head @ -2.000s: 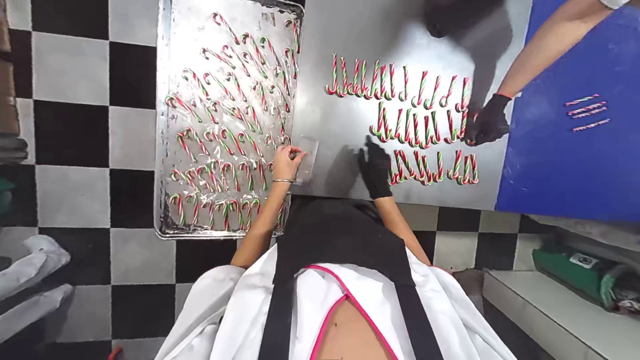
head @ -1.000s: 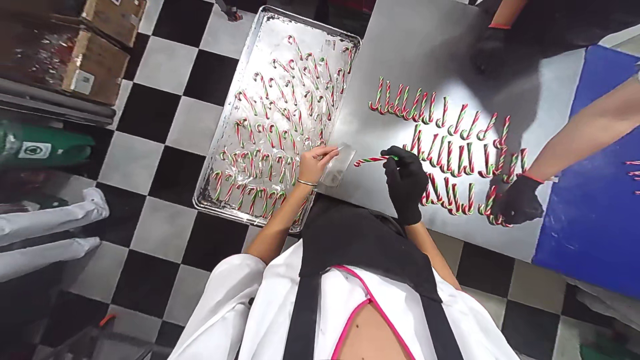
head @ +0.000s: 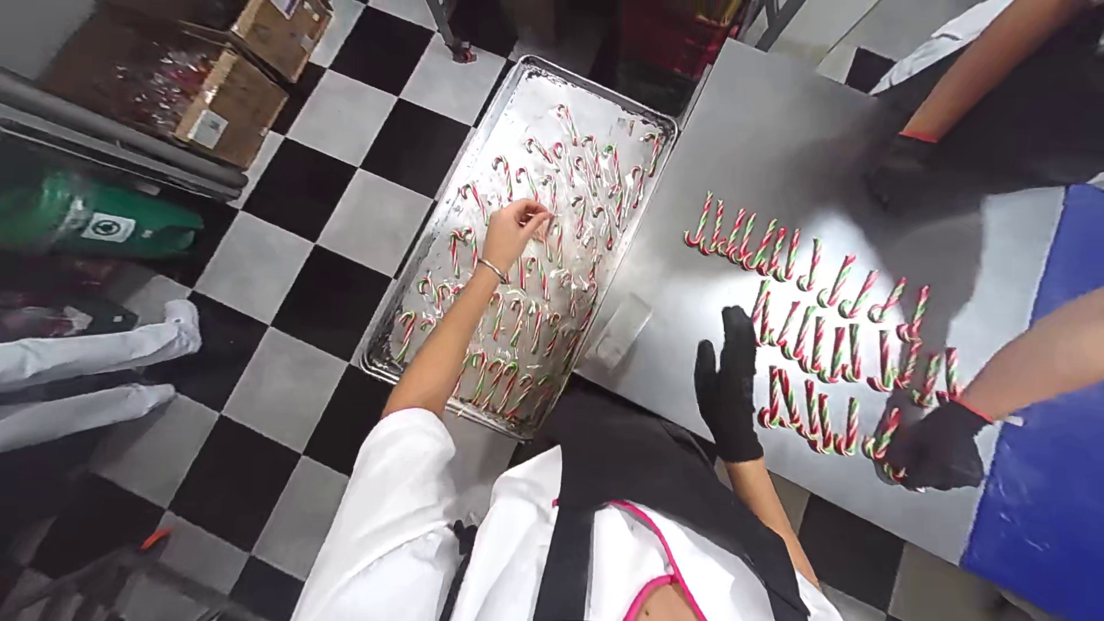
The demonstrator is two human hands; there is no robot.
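Observation:
My bare left hand (head: 517, 226), with a bracelet at the wrist, is over a metal baking tray (head: 450, 194). Its fingertips are pinched near several candy canes in clear wrappers (head: 517, 323); whether they grip one is unclear. My right hand (head: 729, 392), in a black glove, is held above the steel table (head: 664, 379), fingers extended and nothing in it. Just right of it lie rows of red, green and white candy canes (head: 811, 336), which look unwrapped. A small stack of clear plastic wrappers (head: 619, 332) rests between tray and table rows.
At the right, a co-worker's black-gloved hand (head: 936, 444) is at the lowest row's end. Another gloved hand (head: 897, 164) is at the table's far side. A blue surface (head: 1044, 466) adjoins the table. Cardboard boxes (head: 233, 112) and a green container (head: 129, 220) stand left.
My left hand has moved from beside the clear wrappers to over the tray. The candy cane held in my right hand one second ago is no longer there. The view has shifted.

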